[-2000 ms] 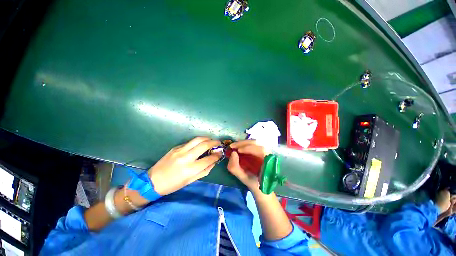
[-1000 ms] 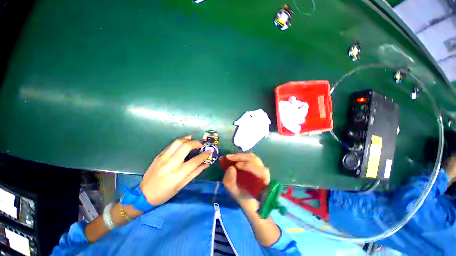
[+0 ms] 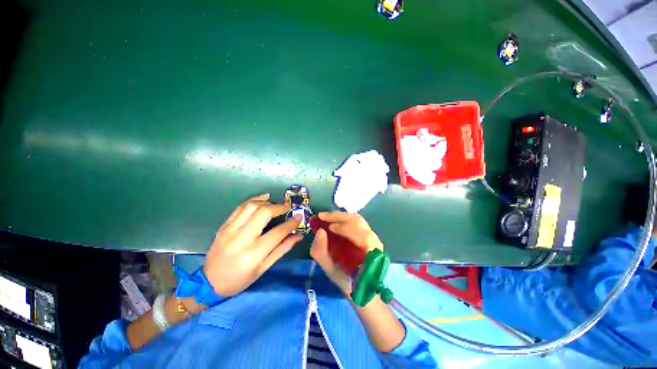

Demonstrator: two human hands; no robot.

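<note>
My left hand (image 3: 248,245), with a blue strap on the wrist, holds a small round electronic assembly (image 3: 299,218) in its fingertips at the front of the green surface. The assembly has a gold-brown part (image 3: 296,194) at its far end. My right hand (image 3: 346,241) holds the dark-red glue syringe (image 3: 341,250) like a pen. The syringe's front end is close to the assembly's right side; whether it touches cannot be told. A green adapter cap (image 3: 372,277) is on its back end, with a clear air hose (image 3: 461,340) attached.
White wiping paper (image 3: 361,180) lies right of the hands. Beyond it stand a red plastic tray (image 3: 461,148) with white tissue and a black dispenser controller (image 3: 558,180). Several assemblies (image 3: 508,50) lie along the far right of the green belt (image 3: 180,86). Another person's blue sleeve (image 3: 612,281) is at lower right.
The syringe has come closer to the assembly than one second ago. Compared with two seconds ago, both hands and the assembly sit further left in view. The assemblies on the belt have shifted position.
</note>
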